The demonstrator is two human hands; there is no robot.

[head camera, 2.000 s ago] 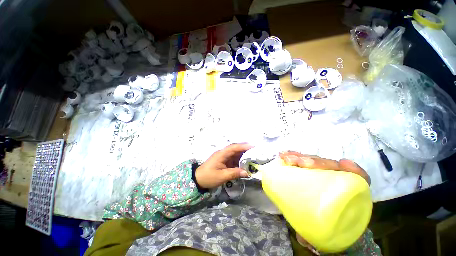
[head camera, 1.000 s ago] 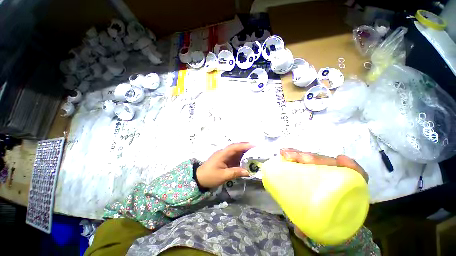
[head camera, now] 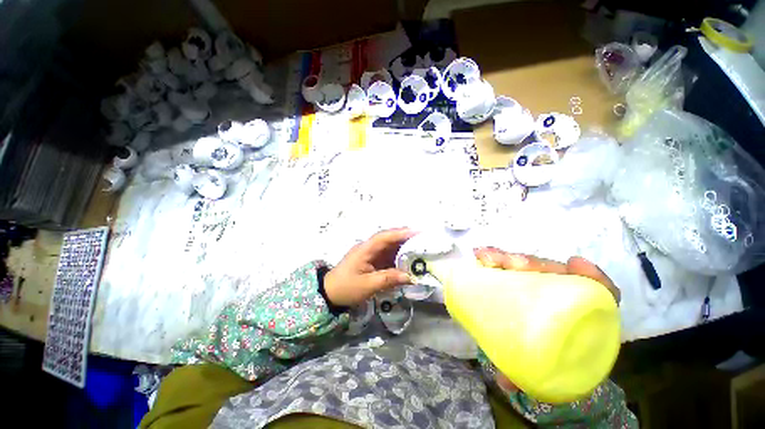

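Observation:
My left hand [head camera: 363, 272] holds a white plastic shell [head camera: 429, 245] by its left side, with the thumb below and fingers above. A dark round insert [head camera: 418, 266] shows inside the shell. My right hand [head camera: 549, 266] is wrapped around a bright yellow squeeze bottle [head camera: 537, 331], which hides most of the palm. The bottle points left, and its thin nozzle [head camera: 431, 269] is at the dark insert. Whether the tip touches it, and any fluid, cannot be told. More white shells [head camera: 394, 312] lie just below the left hand, near my lap.
White shells [head camera: 379, 99] stand in a row at the back, with a heap [head camera: 180, 80] at back left. A dotted white tray [head camera: 77, 302] is at left. A clear bag [head camera: 688, 193], a black-handled tool [head camera: 648, 271] and yellow tape [head camera: 725, 35] are at right.
The held shell and my left hand have moved slightly up and left, and the dark insert shows more fully. The bottle has shifted slightly up with my right hand.

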